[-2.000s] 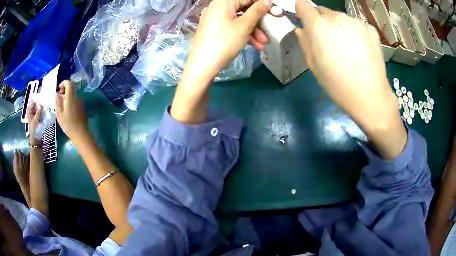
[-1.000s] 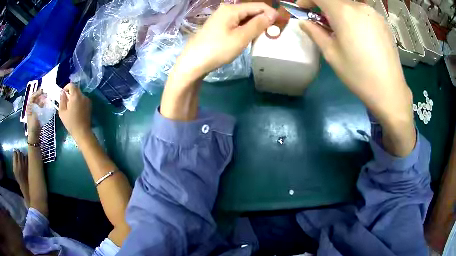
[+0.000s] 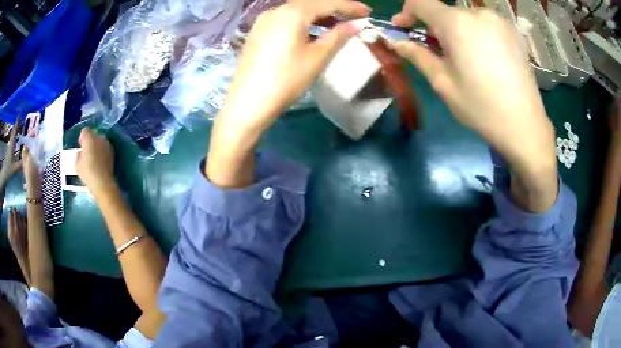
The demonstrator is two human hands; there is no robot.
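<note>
A cream housing point(image 3: 351, 85) is tilted above the bench at the top middle, slightly blurred. A brown strap point(image 3: 403, 92) hangs along its right side, with a white washer point(image 3: 370, 34) at its upper end. My left hand point(image 3: 279, 61) holds the housing's upper left, near the strap end. My right hand point(image 3: 470, 68) grips the pliers point(image 3: 417, 32), whose thin jaws point left toward the washer. The exact contact of the jaws is hidden by fingers and blur.
White washers point(image 3: 566, 146) lie loose at right. A tiny shiny piece point(image 3: 367, 193) and a white bit point(image 3: 382, 262) lie on the green bench point(image 3: 422, 231). Clear bags point(image 3: 197, 75) and a blue bin point(image 3: 42, 64) are upper left. Cream housings point(image 3: 545, 54) stand upper right. A neighbour's arm point(image 3: 126, 224) is left.
The housing has turned and tilted, and the strap now hangs down its right side. My hands stay near the strap end. The neighbour's hands at left have moved apart.
</note>
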